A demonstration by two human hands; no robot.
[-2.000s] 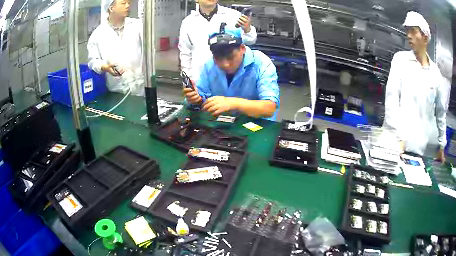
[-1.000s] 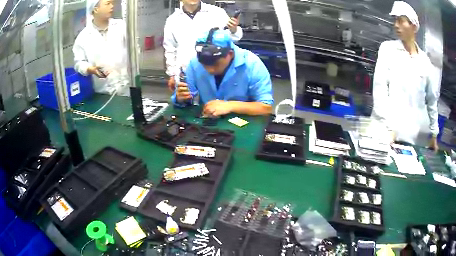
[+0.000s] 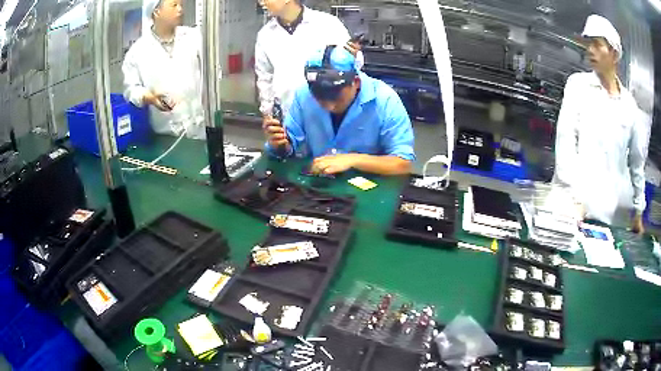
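Note:
Neither of my hands shows in the head view. Nearest in front of me are a bright green spool (image 3: 151, 332) with a loose strand, a yellow paper pad (image 3: 200, 335), a small white bottle with a yellowish tip (image 3: 261, 331) and scattered white strips (image 3: 307, 352). A clear blister tray (image 3: 377, 313) holds reddish and silver small parts. A clear bag (image 3: 465, 340) lies right of it. A black divided tray (image 3: 308, 272) behind holds pale labelled parts.
A narrow black tray (image 3: 533, 293) holds rows of silver parts at right. Stacked black trays (image 3: 148, 268) stand left. Metal posts (image 3: 109, 109) rise at the bench's left. A person in blue (image 3: 355, 123) works opposite with a dark tool; several people in white stand behind.
The view swung left-right and came back. The person opposite has lowered the head and moved the hands down to the bench, with the dark tool held upright.

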